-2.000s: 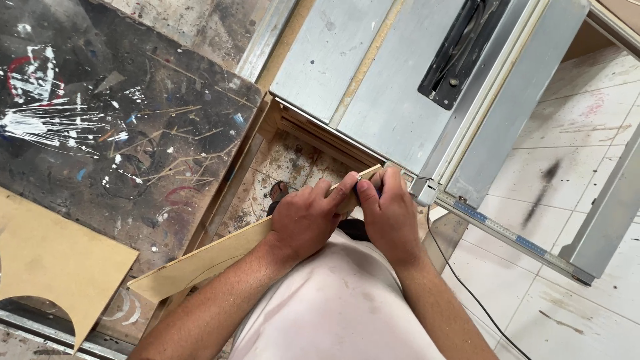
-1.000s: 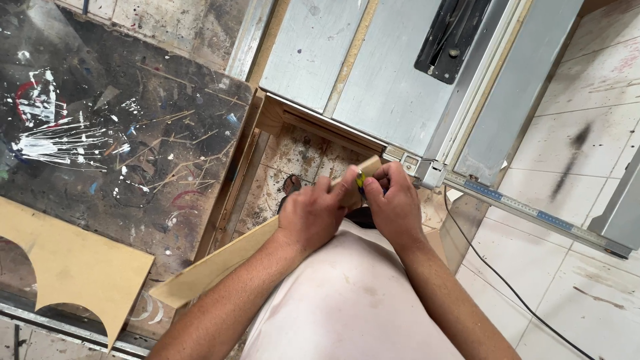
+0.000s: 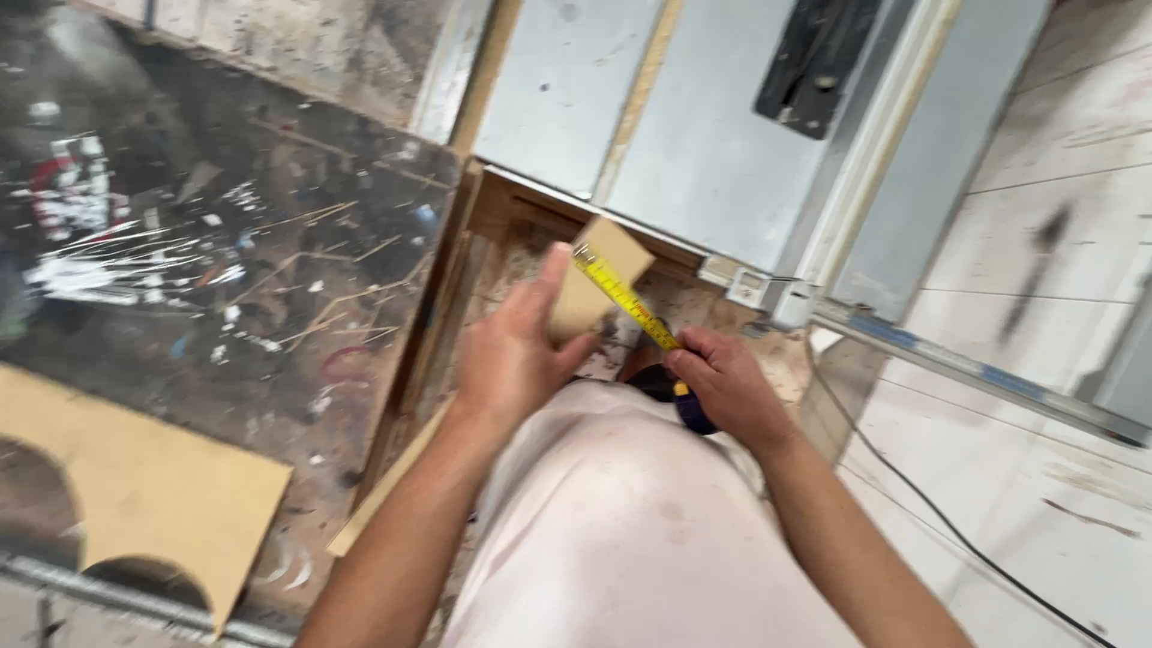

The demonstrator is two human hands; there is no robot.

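Note:
My left hand (image 3: 517, 346) grips a long, narrow wooden board (image 3: 589, 286), whose near part runs back under my left forearm. A yellow tape measure blade (image 3: 630, 301) is drawn out across the board's far end, its tip by my left index finger. In my right hand (image 3: 729, 378) is the dark tape measure case (image 3: 691, 409), partly hidden by the fingers, with the blade coming out toward the upper left.
Ahead stands a table saw (image 3: 720, 117) with a dark insert plate and a scaled rail (image 3: 972, 360). On the left, a paint-spattered tabletop (image 3: 270, 225) carries a board with curved cutouts (image 3: 153, 477). A black cable (image 3: 909, 486) crosses the tiled floor at right.
My hands were close together at the board's end and have moved apart. The yellow blade now shows stretched between them; one second ago only a small yellow-green bit showed at my fingers.

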